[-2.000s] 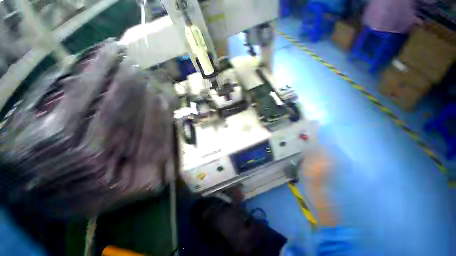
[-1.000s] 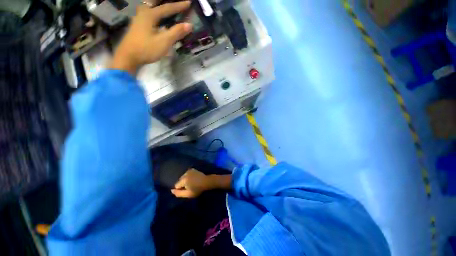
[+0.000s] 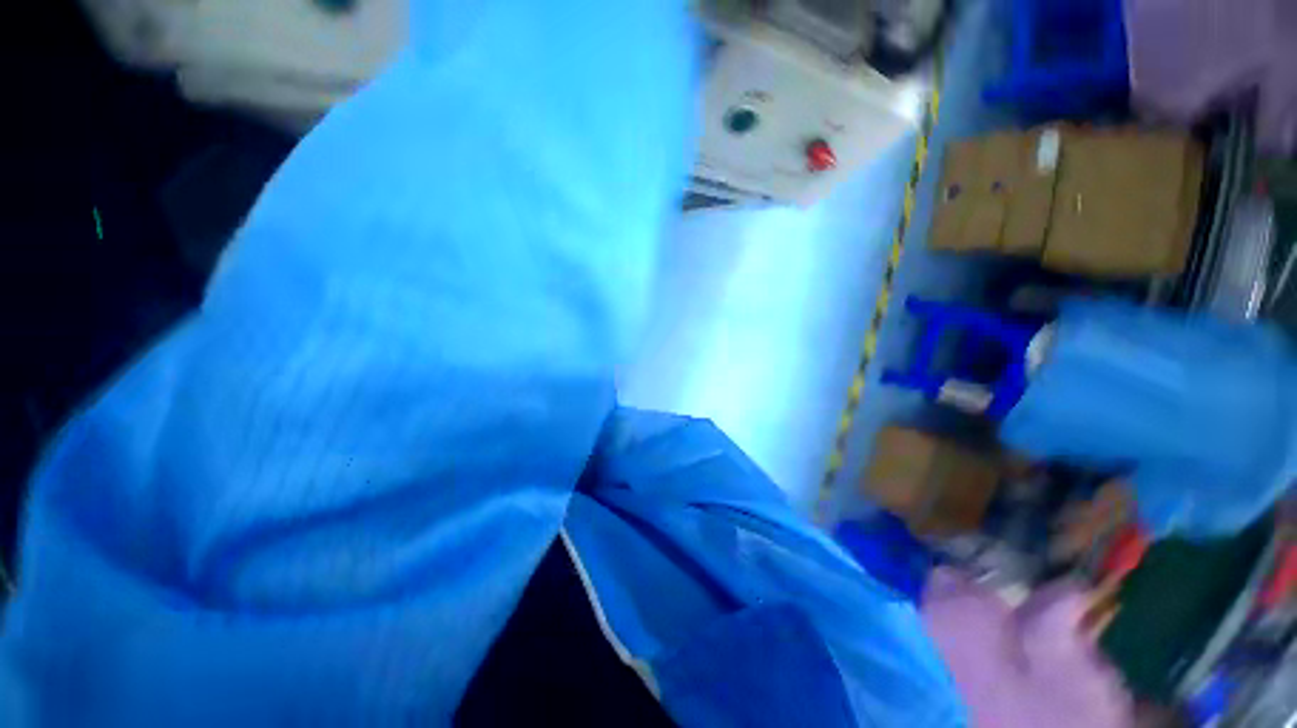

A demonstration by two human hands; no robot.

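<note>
The white machine (image 3: 780, 121) shows at the top centre, with a round green button (image 3: 741, 117) and a red button (image 3: 821, 154) on its front. My left arm's blue sleeve fills the left and centre of the view and reaches up to the top edge, covering most of the machine. My left hand is out of the picture or hidden. My right sleeve shows at the bottom centre, and my right hand is not visible. The view is blurred.
Cardboard boxes (image 3: 1119, 199) and blue stools (image 3: 950, 351) stand on the right beyond a yellow-black floor tape (image 3: 888, 285). A person in a blue smock (image 3: 1159, 405) and people in pinkish clothing (image 3: 1024, 661) are at the right.
The view has swung toward the floor and workers at the right. My left sleeve now covers much of the machine. Both hands, seen a second ago, no longer show.
</note>
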